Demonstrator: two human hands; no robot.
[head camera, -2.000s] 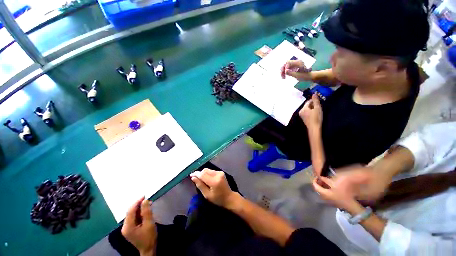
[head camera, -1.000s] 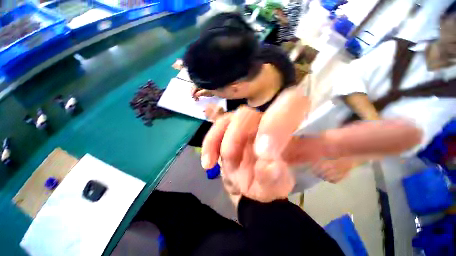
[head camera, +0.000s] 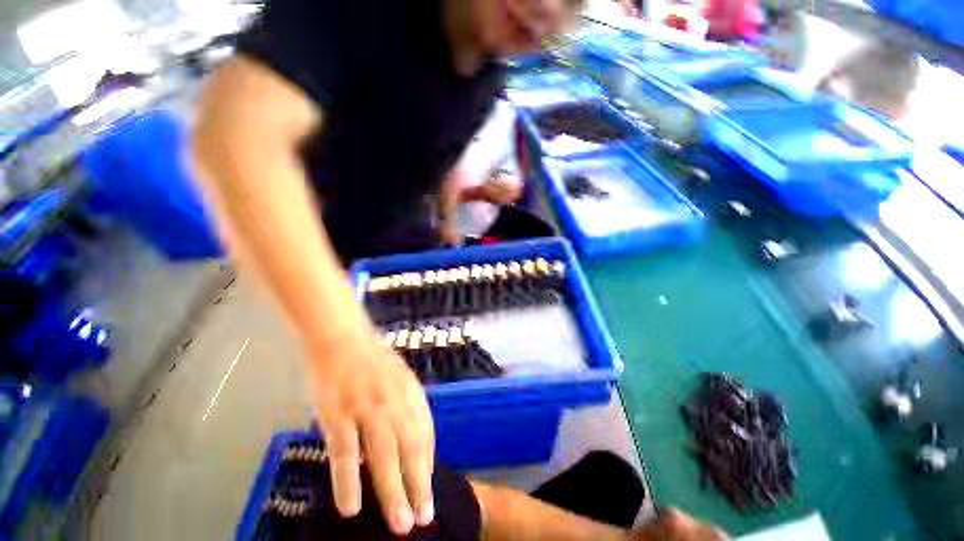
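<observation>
My left hand (head camera: 682, 525) is at the bottom edge of the picture, by the bench edge, blurred and partly cut off; whether it holds anything cannot be told. My right hand is out of view. A loose heap of small black parts (head camera: 743, 442) lies on the green bench beyond my left hand. A corner of the white sheet (head camera: 791, 532) shows at the bottom edge. A deep blue tray (head camera: 492, 396) stands left of the bench with packed black units with cream ends (head camera: 470, 285) in rows on a pale lining.
Another person in black (head camera: 370, 116) is beyond the tray; their outstretched hand (head camera: 383, 428) lies over my sleeve. A second blue tray (head camera: 259, 497) with packed units is below. More blue trays (head camera: 634, 238) stand farther along. Black-and-pale units (head camera: 898, 399) are spaced along the right.
The view has swung far left, from the neighbour on the right to the blue trays. My raised right hand has left the picture; my left hand shows at the bottom edge.
</observation>
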